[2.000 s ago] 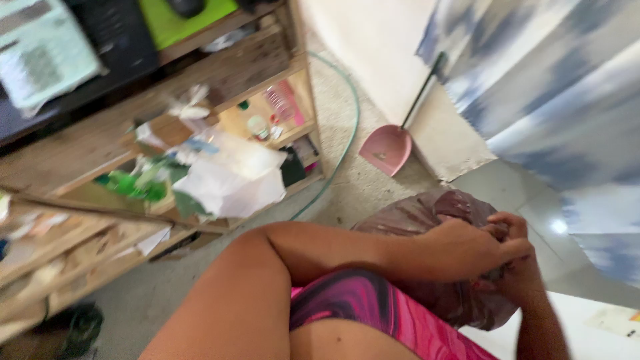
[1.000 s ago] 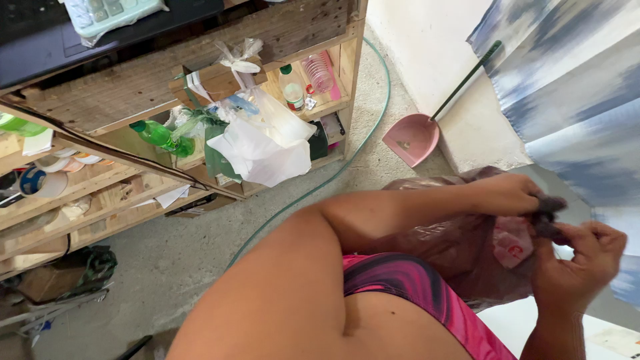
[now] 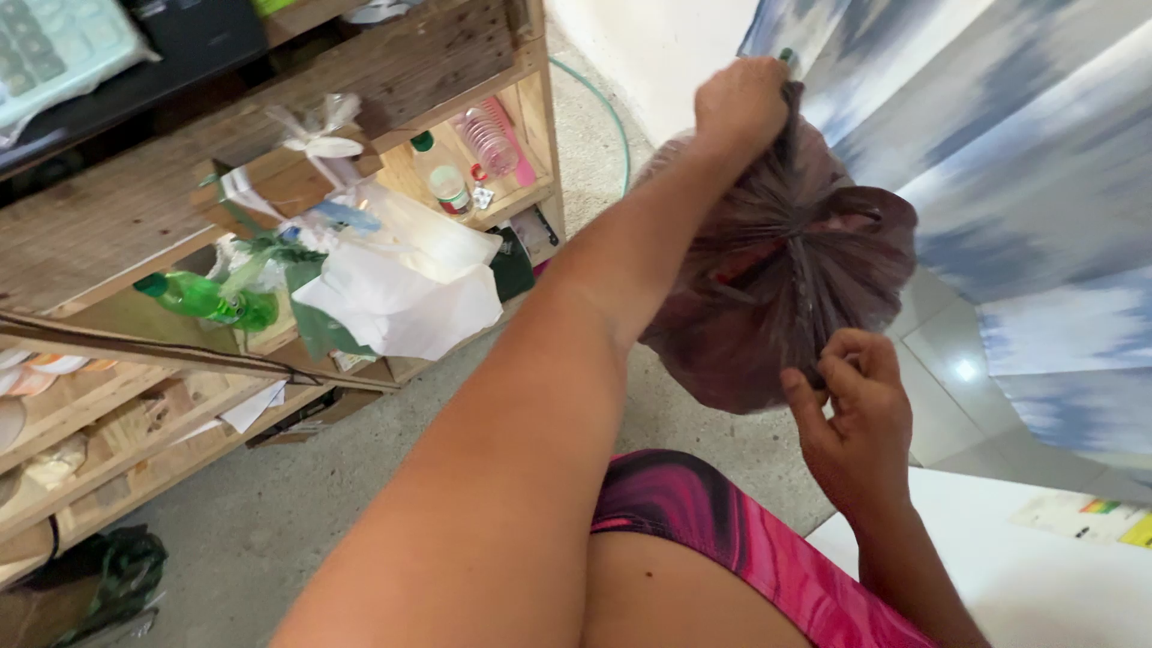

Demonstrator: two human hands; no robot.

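Observation:
A full, dark reddish-brown plastic bag [image 3: 747, 333] hangs between my hands, its top gathered into a tight knot with creases running out from it. My left hand [image 3: 742, 103] grips a twisted end of the bag at the upper side. My right hand [image 3: 855, 405] pinches another end near the lower right of the knot between thumb and fingers. Thin translucent plastic shows reddish contents that I cannot make out.
On the left stands a wooden shelf unit [image 3: 396, 135] with a green plastic bottle [image 3: 211, 300], a clear bottle [image 3: 444, 180] and white plastic bags [image 3: 405, 297]. A green hose [image 3: 612, 108] lies on the floor. A blue-and-white curtain [image 3: 999, 162] hangs at right, above a white surface [image 3: 972, 558].
The bag has come up higher between my hands, and its gathered knot now shows. My hands have moved apart, the left one upward. The pink dustpan seen earlier is now out of sight.

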